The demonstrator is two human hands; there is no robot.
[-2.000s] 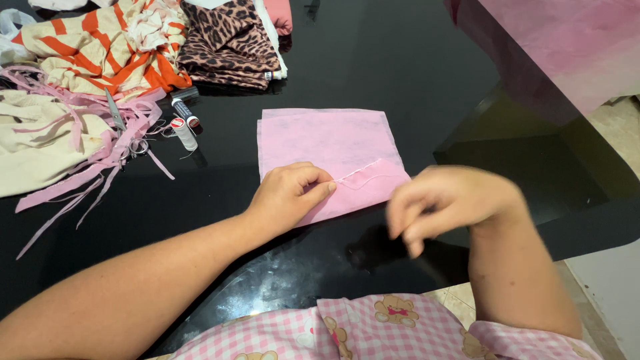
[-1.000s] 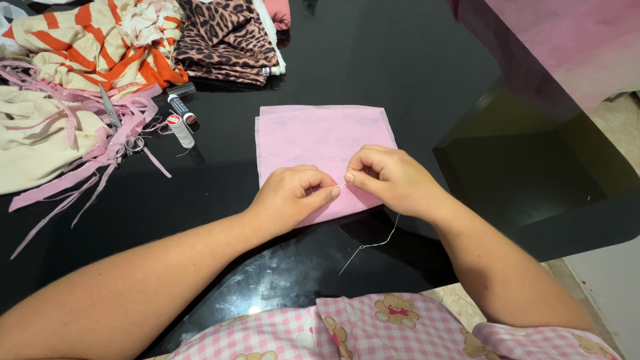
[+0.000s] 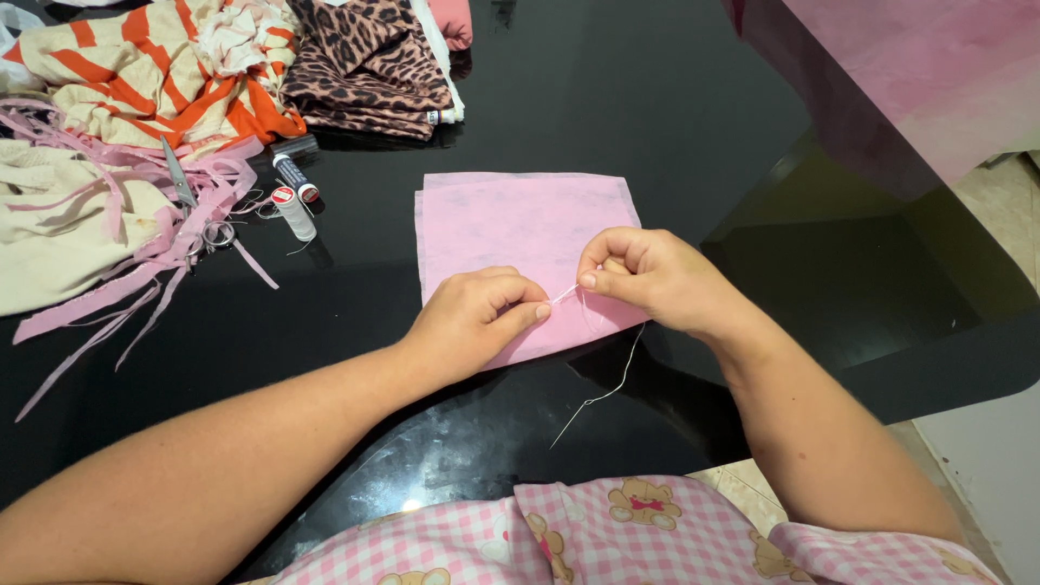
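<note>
A folded piece of thin pink fabric [image 3: 520, 219] lies on the glossy black table in front of me. My left hand [image 3: 483, 321] pinches the fabric near its front edge between thumb and forefinger. Just to the right, my right hand [image 3: 654, 280] grips the white thread [image 3: 565, 293] between thumb and forefinger, and the thread runs taut to my left fingertips. Whether a needle is in the right fingers cannot be told. A loose length of white thread [image 3: 624, 380] trails off the fabric's front edge onto the table.
At the left lie scissors [image 3: 178, 175] on pink fabric strips [image 3: 146, 268], beside a cream cloth [image 3: 65, 227]. A white thread spool [image 3: 294, 214] and a dark spool [image 3: 295, 177] are near them. Behind are orange-striped cloth [image 3: 154, 73] and folded leopard-print fabric [image 3: 370, 65]. Pink fabric [image 3: 918, 65] hangs at the back right.
My right hand was blurred and off to the right of the fabric, then came in to meet my left fingers. Now it has drawn slightly away, with taut thread between the hands.
</note>
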